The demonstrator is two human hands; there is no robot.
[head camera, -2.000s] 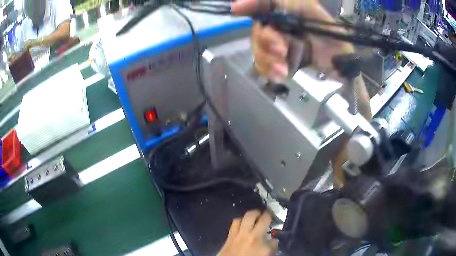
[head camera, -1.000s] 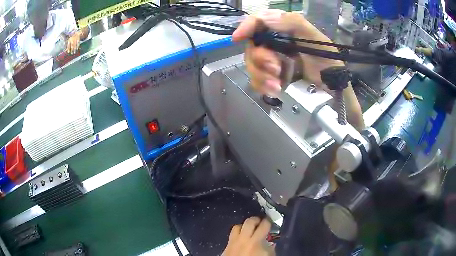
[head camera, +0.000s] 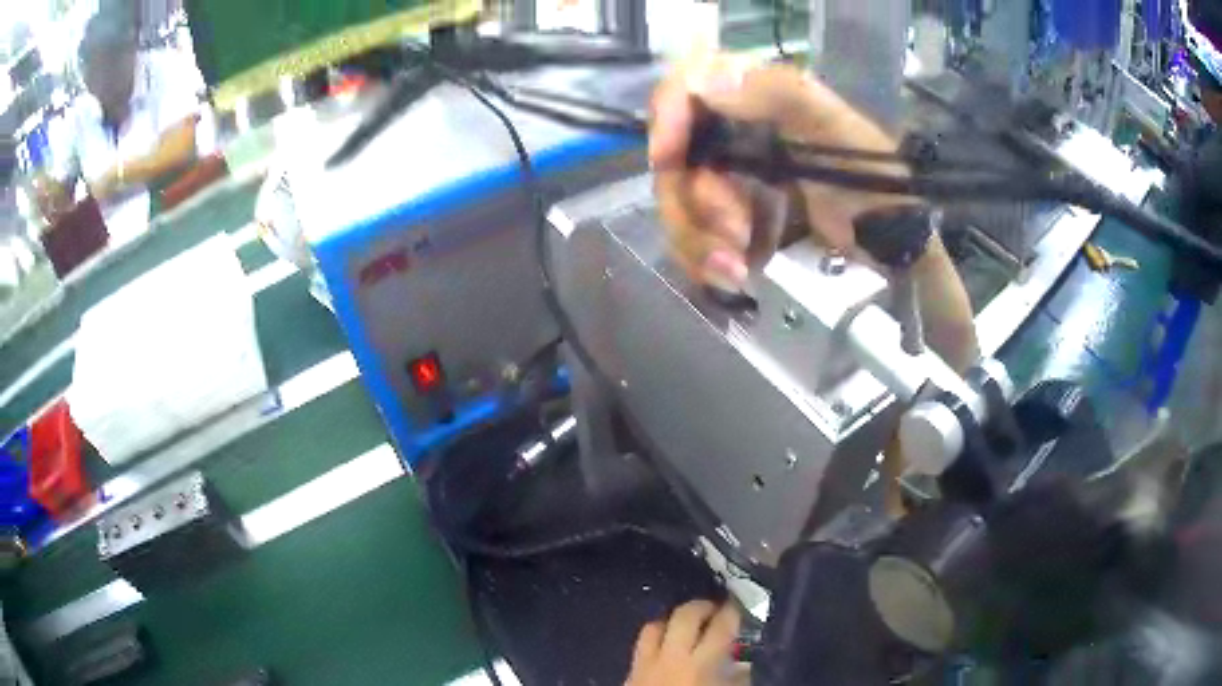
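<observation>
The bench machine's grey metal housing (head camera: 710,389) stands tilted in the middle. My right hand (head camera: 737,174) is above it, fingers bent, fingertips at a small dark knob (head camera: 734,303) on its top; black cables (head camera: 858,168) cross the hand, and whether it grips anything is unclear. My left hand (head camera: 690,646) is low on the black speckled base (head camera: 576,603), cut off by the bottom edge. Its fingertips are beside a small white-silver part (head camera: 734,579) and a red spot; what they hold is hidden.
A grey control box with blue edging (head camera: 462,315) and lit red switch stands behind. At left are a white tray stack (head camera: 174,355), a red bin (head camera: 56,458) and stacked dark fixtures (head camera: 168,529). A round black part (head camera: 911,603) fills the lower right. A person (head camera: 127,148) sits far left.
The view has shifted, so the box, trays and fixtures appear lower and farther right. My right fingertips have come down to the dark knob. My left hand stays low on the base.
</observation>
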